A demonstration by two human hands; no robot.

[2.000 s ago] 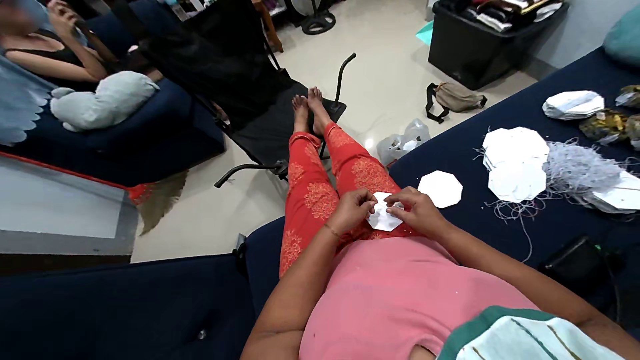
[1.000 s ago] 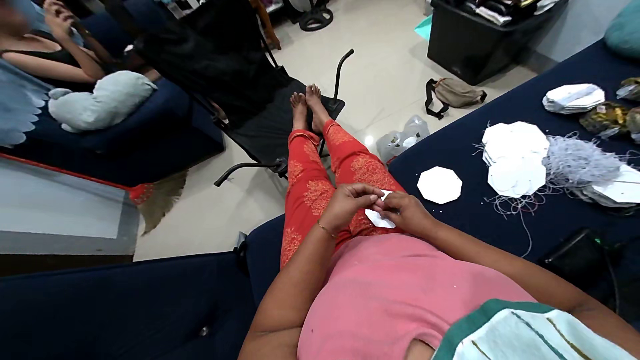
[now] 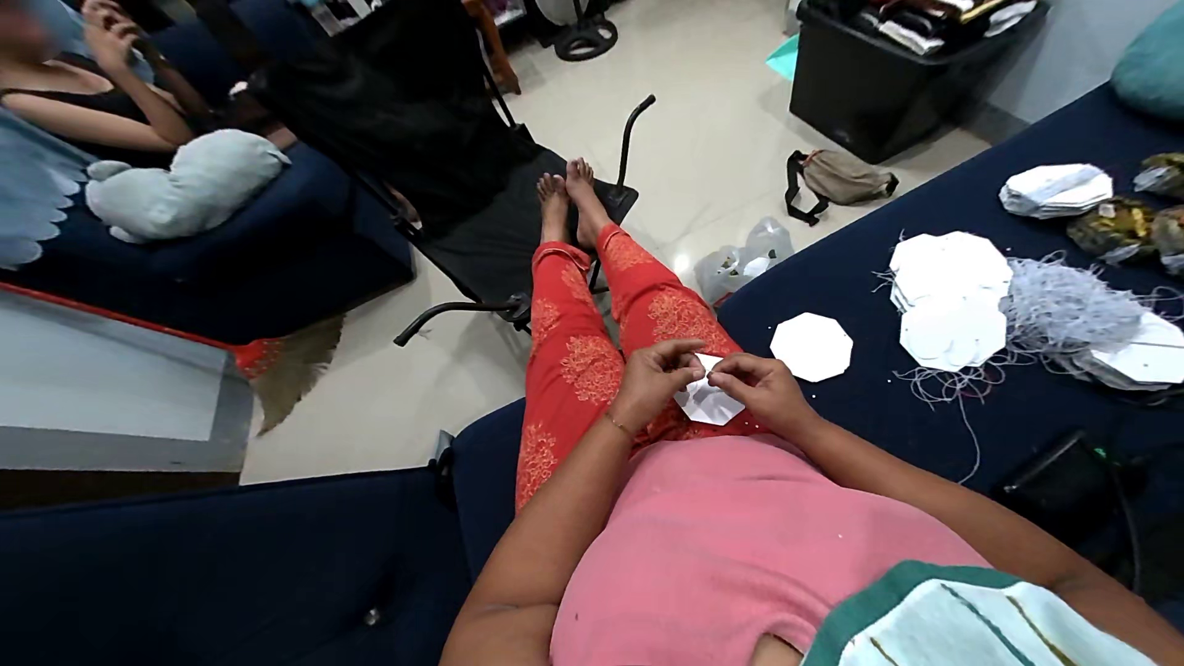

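On my lap lies a white paper-like octagonal piece [image 3: 710,403], under my two hands. My left hand [image 3: 659,379] has thumb and forefinger pinched at its upper left edge. My right hand [image 3: 760,388] is pinched close beside, at its upper right. Whether a thread or other small item is between the fingertips is too small to tell. A single white octagonal piece [image 3: 811,347] lies flat on the dark blue sofa, right of my right hand. Farther right are overlapping stacks of such pieces [image 3: 953,301], touching a tangled heap of pale string [image 3: 1073,305].
My feet rest on a black folding chair [image 3: 490,213]. Another stack of white pieces [image 3: 1056,191] and plastic-wrapped bundles [image 3: 1115,229] lie at the sofa's far right. A beige pouch [image 3: 846,178], plastic bags [image 3: 745,259] and a black bin [image 3: 888,92] stand on the floor. A person sits at upper left.
My hands have shifted on the white piece; one second ago they covered more of it, and now more of its lower part shows between and below them.
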